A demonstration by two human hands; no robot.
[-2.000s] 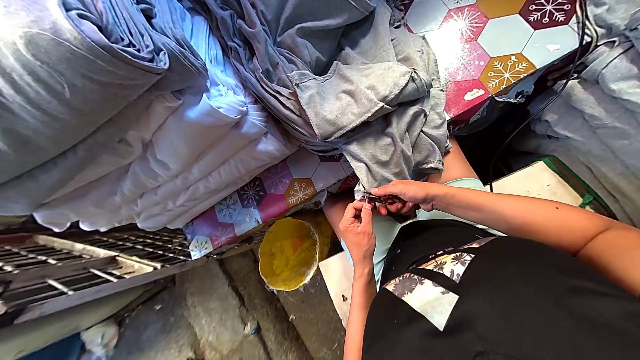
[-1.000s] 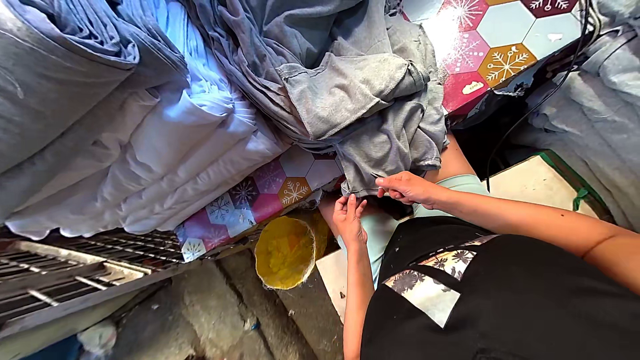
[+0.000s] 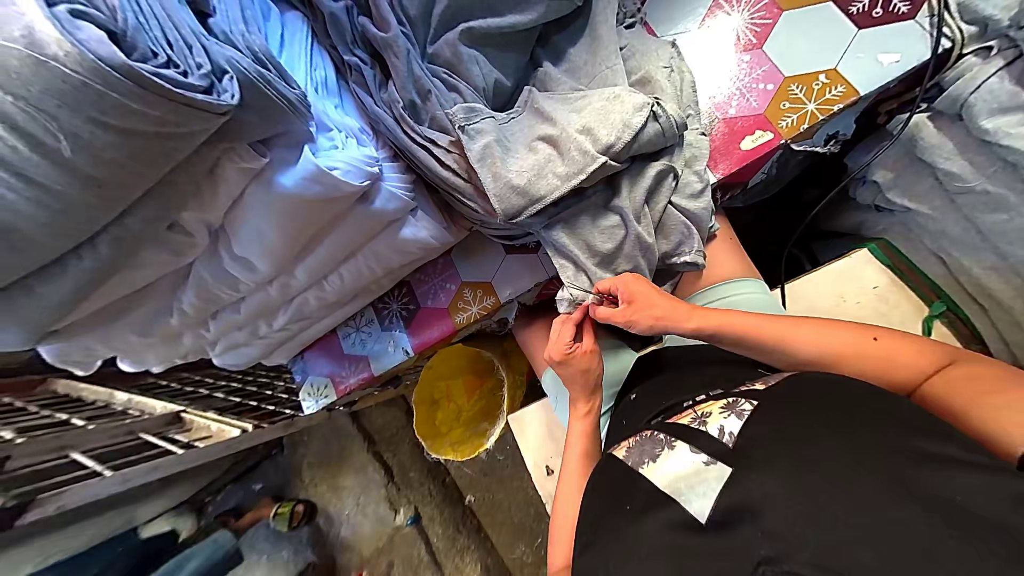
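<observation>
A grey knit garment with overlocked seams lies over the table edge and hangs down toward my lap. At its lower corner, my left hand pinches the cloth edge between thumb and fingertips. Close beside it on the right, my right hand is closed on a small dark tool with thin pointed tips, which touch the cloth corner. The fingers cover most of the tool, so its exact kind cannot be told.
Stacked grey and white fabric fills the left. The table has a snowflake-patterned cover. Below it stand a yellow container and a metal rack. A black cable hangs at right. Another person's foot shows at lower left.
The dark tool's tips show at the cloth corner again, after being hardly visible one second ago. Both hands stay near that corner. Another person's foot has come into view at lower left.
</observation>
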